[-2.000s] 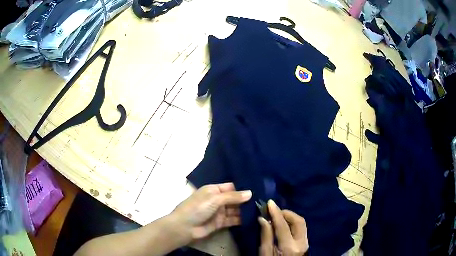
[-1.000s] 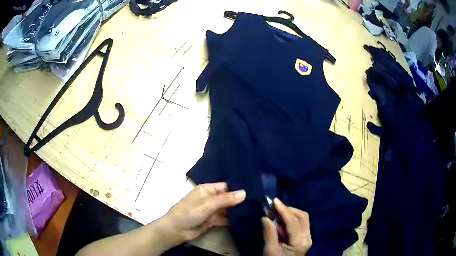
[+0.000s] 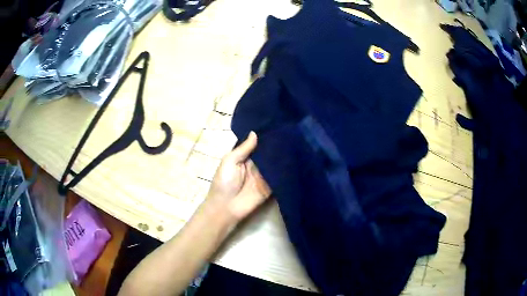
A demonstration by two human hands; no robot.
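A navy pinafore dress (image 3: 346,98) lies before me on the pale wooden table (image 3: 190,87), with a small crest badge (image 3: 378,54) on its chest and a black hanger in its neckline. My left hand (image 3: 242,179) grips the left edge of the skirt, thumb on top and fingers under the cloth. A slightly shinier navy strip of cloth runs down the middle of the skirt. My right hand is not in view, and no thread snips show.
A loose black hanger (image 3: 138,118) lies left. Bagged garments (image 3: 78,55) and a black coil (image 3: 184,8) are at the upper left. A pink packet (image 3: 85,238) is lower left. A second navy garment (image 3: 497,150) lies along the right edge.
My left hand has moved up and holds the skirt edge higher, shifting the skirt cloth. My right hand, with the dark snips, has left the picture. The whole view has shifted.
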